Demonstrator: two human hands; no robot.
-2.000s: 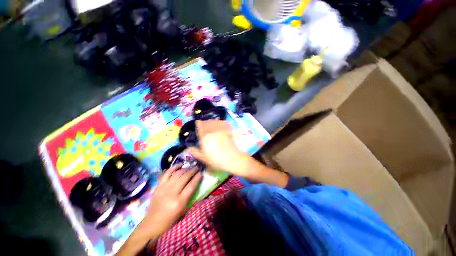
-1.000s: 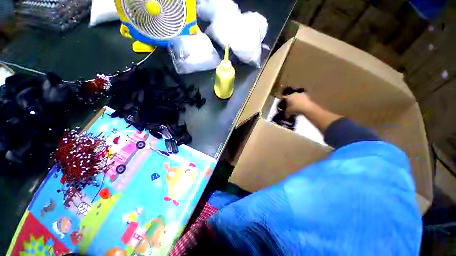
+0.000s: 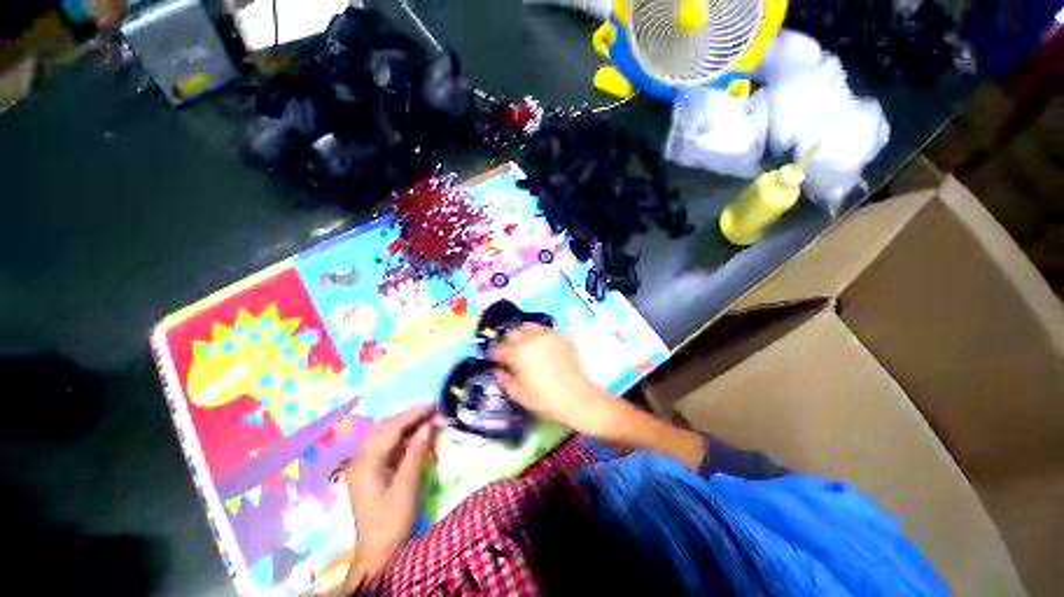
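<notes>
A glossy black plastic housing (image 3: pixel 478 399) lies on the printed picture board (image 3: pixel 403 379), near its front right part. A second black piece, likely another housing (image 3: pixel 504 320), lies just above it, partly covered by my right hand. My right hand (image 3: pixel 546 373) is over the two pieces with its fingers bent down; its fingertips are hidden or blurred, so its grip is unclear. My left hand (image 3: pixel 391 472) is left of the nearer housing, with thumb and fingers apart near its edge. It is blurred and shows nothing held.
A red wired bunch (image 3: pixel 441 222) lies on the board's top edge, small black parts (image 3: pixel 601 187) right of it. A yellow squeeze bottle (image 3: pixel 761 208), white bags (image 3: pixel 817 111) and a fan (image 3: pixel 697 35) stand beyond. An open carton (image 3: pixel 863 385) is at my right.
My right hand has left the carton, where it was at dark pieces, and is at the black pieces on the board. The view has swung back left. The housings from two seconds ago are gone from the board's left.
</notes>
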